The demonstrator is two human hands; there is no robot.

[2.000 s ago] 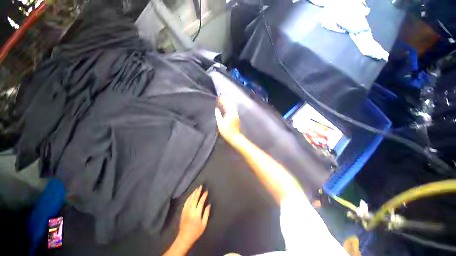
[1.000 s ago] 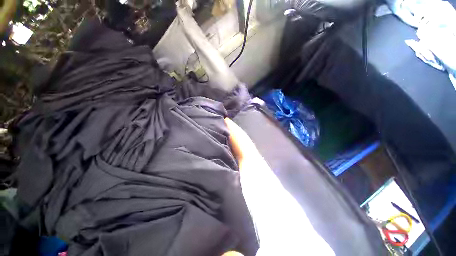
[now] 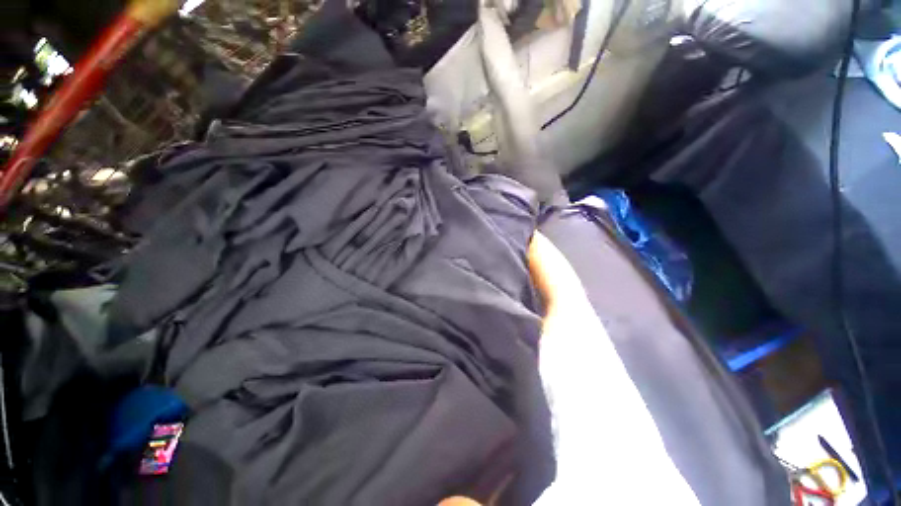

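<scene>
Dark charcoal garments (image 3: 326, 306) lie in a large, folded and bunched heap on the padded table (image 3: 652, 326). My right hand (image 3: 541, 262) reaches forward along the heap's right edge, its wrist showing beside a white sleeve. The fingers are hidden at or under the cloth, so their grip cannot be told. My left hand does not show clearly. A small skin-coloured patch sits at the bottom edge, too cut off to identify.
Red and yellow scissors (image 3: 822, 480) lie on a white board (image 3: 820, 435) at lower right. A blue plastic bag (image 3: 652, 247) is beyond the table edge. A small pink packet (image 3: 160, 448) is at lower left. A red pole (image 3: 74, 94) crosses the upper left.
My left hand, seen on the table earlier, is gone from clear view. My right hand's fingers have become hidden at the cloth. The heap's front folds now cover more table, and the view has shifted.
</scene>
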